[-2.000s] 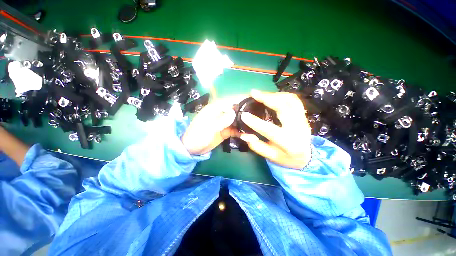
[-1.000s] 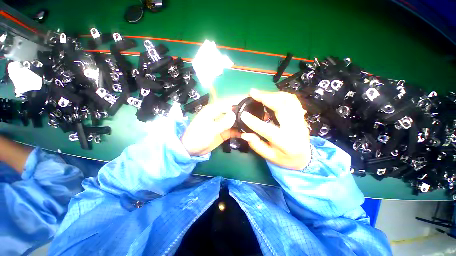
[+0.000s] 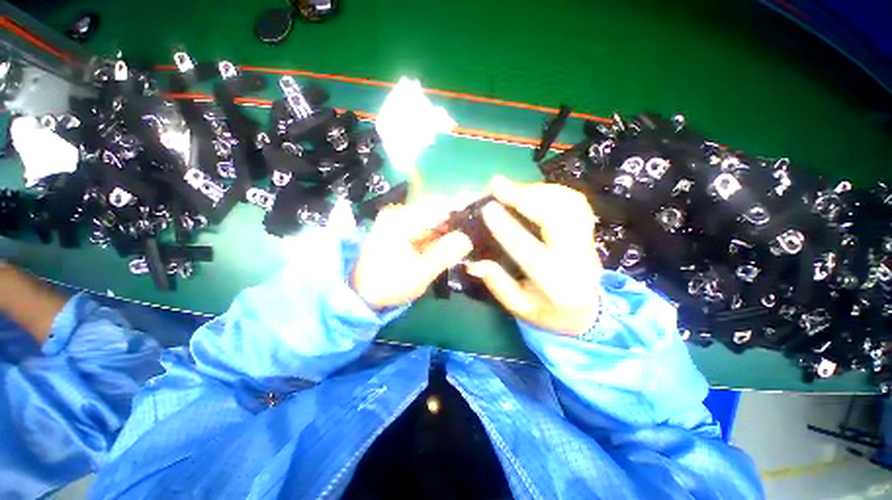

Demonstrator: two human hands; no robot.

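Note:
A dark watch case [image 3: 479,232] is held between my two hands above the green bench, in the middle of the view. My left hand [image 3: 406,256] grips its left side. My right hand [image 3: 550,252] grips its right side, with fingers across its top. Both hands are glaring bright, and much of the case is covered by fingers. A short black strap piece with a small silver part [image 3: 456,284] shows just below the case; I cannot tell whether it is joined to it.
Black straps with silver buckles lie heaped at left [image 3: 220,146] and right [image 3: 724,225]. A glaring white cloth [image 3: 411,122] lies between them. Round dark parts [image 3: 274,26] lie at the far side. A neighbour's bare forearm and blue sleeve [image 3: 83,337] are at left.
The case has turned between my fingers, so its round outline no longer shows clearly. My left thumb has shifted over it. The round parts at the far side have moved slightly right.

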